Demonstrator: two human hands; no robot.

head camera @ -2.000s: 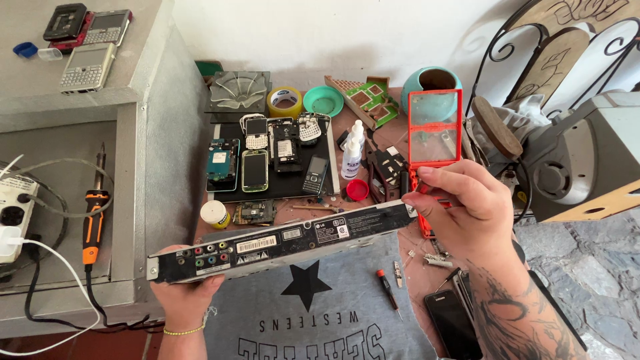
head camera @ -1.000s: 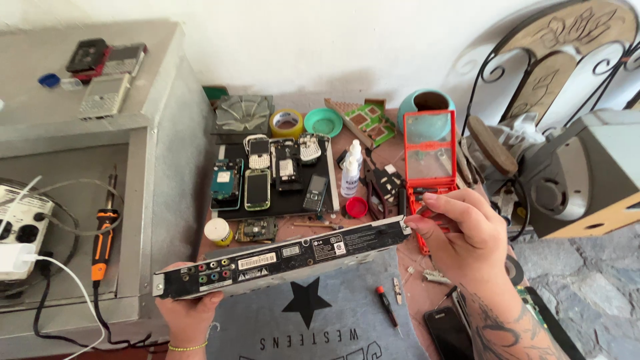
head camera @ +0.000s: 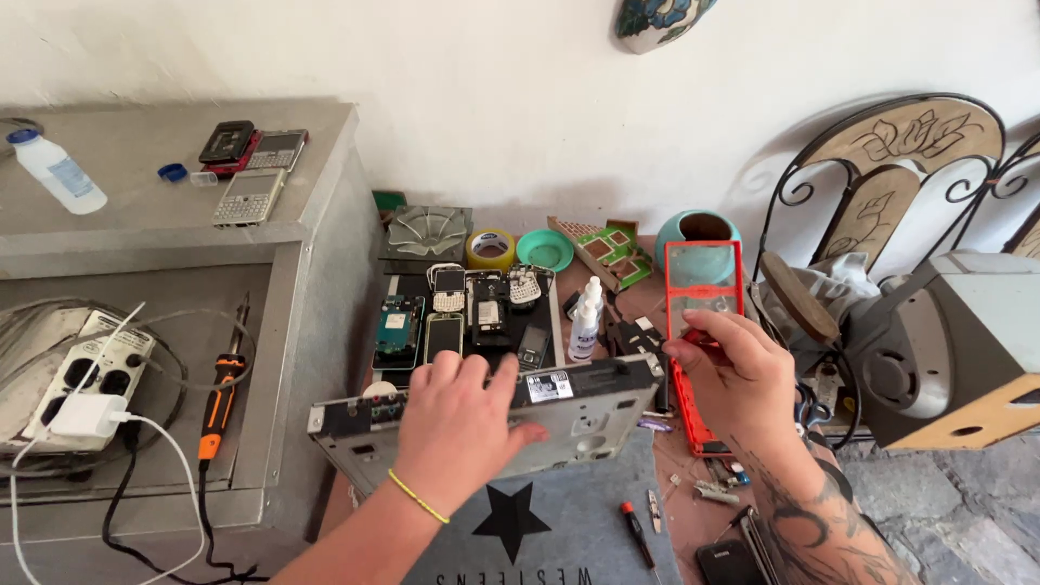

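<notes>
A flat metal disc player chassis (head camera: 561,439) stands tilted over the grey cloth (head camera: 593,496), its connector panel upward. My left hand (head camera: 463,422) lies over that panel's edge, fingers behind it and thumb on the metal face, gripping it. Beside the chassis's right corner is my right hand (head camera: 723,366), thumb and fingers pinched together; whether something small is between them cannot be told. Behind those fingers stands the raised clear lid of a red plastic case (head camera: 703,252). A small screwdriver (head camera: 639,532) with a red-tipped handle lies on the cloth.
Behind are opened phones (head camera: 487,313), a spray bottle (head camera: 583,333), yellow tape (head camera: 490,250) and a turquoise pot (head camera: 700,231). At left, a soldering iron (head camera: 219,406) and a power strip (head camera: 89,374) lie in a grey recess. A speaker (head camera: 942,349) stands at right.
The chassis has tilted, so its broad metal face now shows. My left hand has moved from beneath its left end to over its connector panel. The view has shifted upward.
</notes>
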